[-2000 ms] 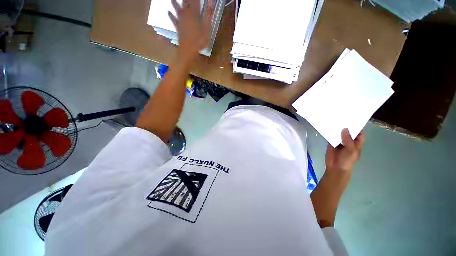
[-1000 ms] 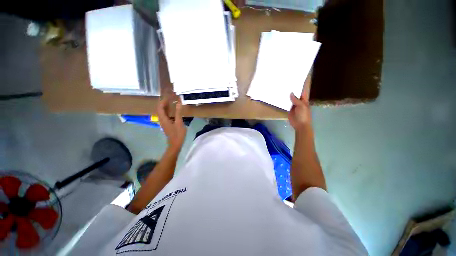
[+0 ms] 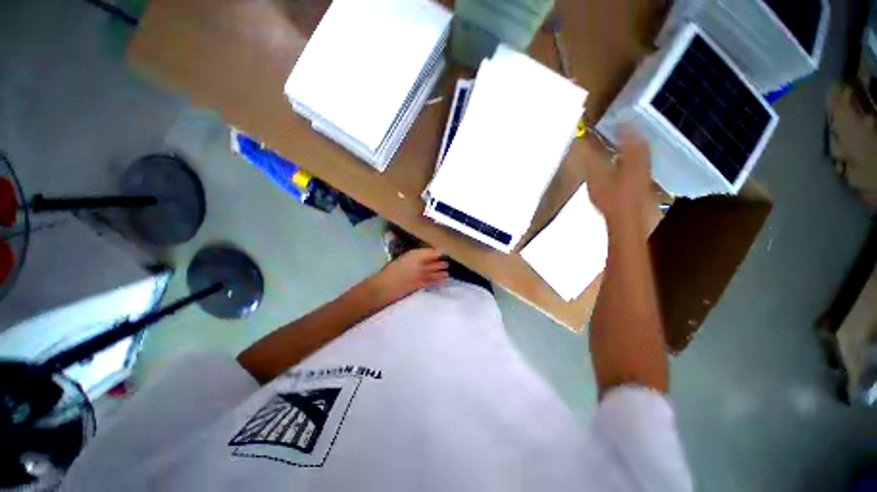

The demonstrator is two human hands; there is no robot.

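My right hand (image 3: 620,173) is blurred, fingers spread with nothing visible in them, at the left side of a panel stack (image 3: 630,106) with a dark gridded solar panel (image 3: 714,108) on top. White sheets (image 3: 569,252) lie at the table's front right, partly under my right forearm. The middle stack (image 3: 514,135) has white on top and dark grid strips showing at its front and left edges. The left stack (image 3: 370,72) is white with layered edges. My left hand (image 3: 418,269) is at my waist by the table edge, its fingers partly hidden.
The brown table (image 3: 207,62) has a grey-green object (image 3: 495,24) at the back. Another panel stack (image 3: 736,43) stands behind the right one. An open cardboard box (image 3: 697,264) is at the right end. Fan stands (image 3: 226,281) are on the floor at left.
My right hand has let go of the white sheets and moved up to the right panel stack. My left hand has drawn back from the stacks to my waist. The view has turned.
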